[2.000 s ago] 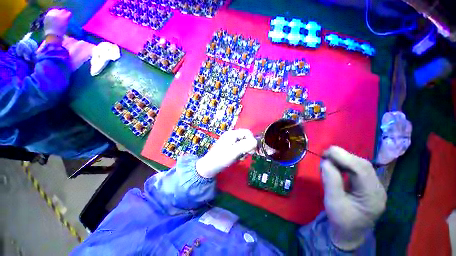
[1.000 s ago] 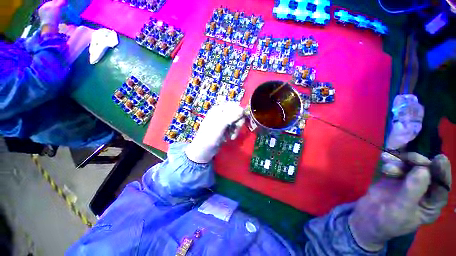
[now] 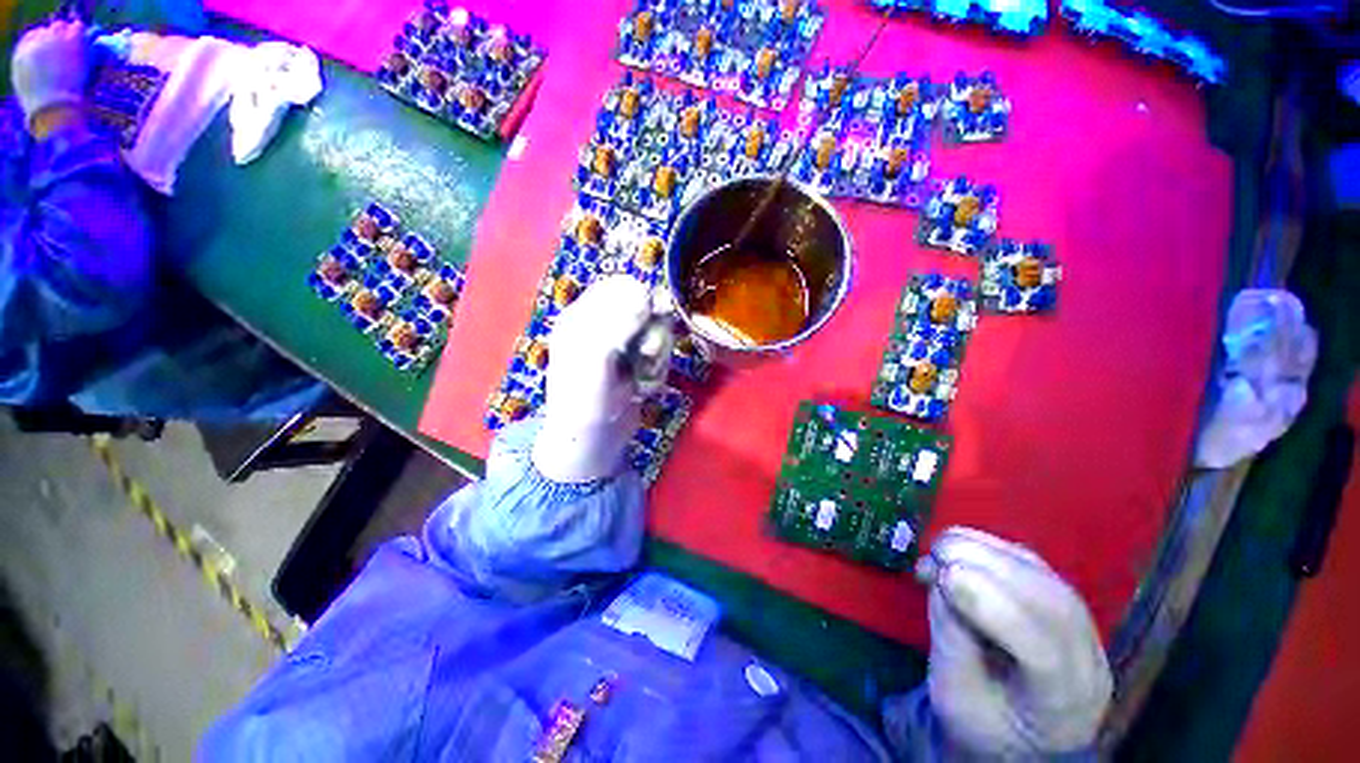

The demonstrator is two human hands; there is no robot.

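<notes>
My left hand [image 3: 604, 358], white-gloved, grips the metal cup [image 3: 838, 283] by its handle side, above the board rows. The cup holds amber-brown liquid [image 3: 761, 298]; a thin stick [image 3: 776, 179] leans out over its far rim. A green board panel [image 3: 858, 485] with several white rectangles lies flat nearest me, with a small bluish-white glint at its upper left. My right hand [image 3: 1014, 634], white-gloved, is at the panel's lower right corner, fingertips pinched together. The thin brush it held a second ago is barely traceable over the panel.
Component-side-up boards [image 3: 716, 142] lie in rows on the red-pink mat [image 3: 1104, 343], smaller pieces [image 3: 925, 343] at their right. Bright cyan boards [image 3: 1141, 38] are at the far edge. A white cloth [image 3: 1260, 373] lies right. A person's gloved hand [image 3: 52, 67] is far left.
My left hand has moved the cup up and left, uncovering the green panel and a small board piece. My right hand has swung left and in from the right edge to the panel's corner.
</notes>
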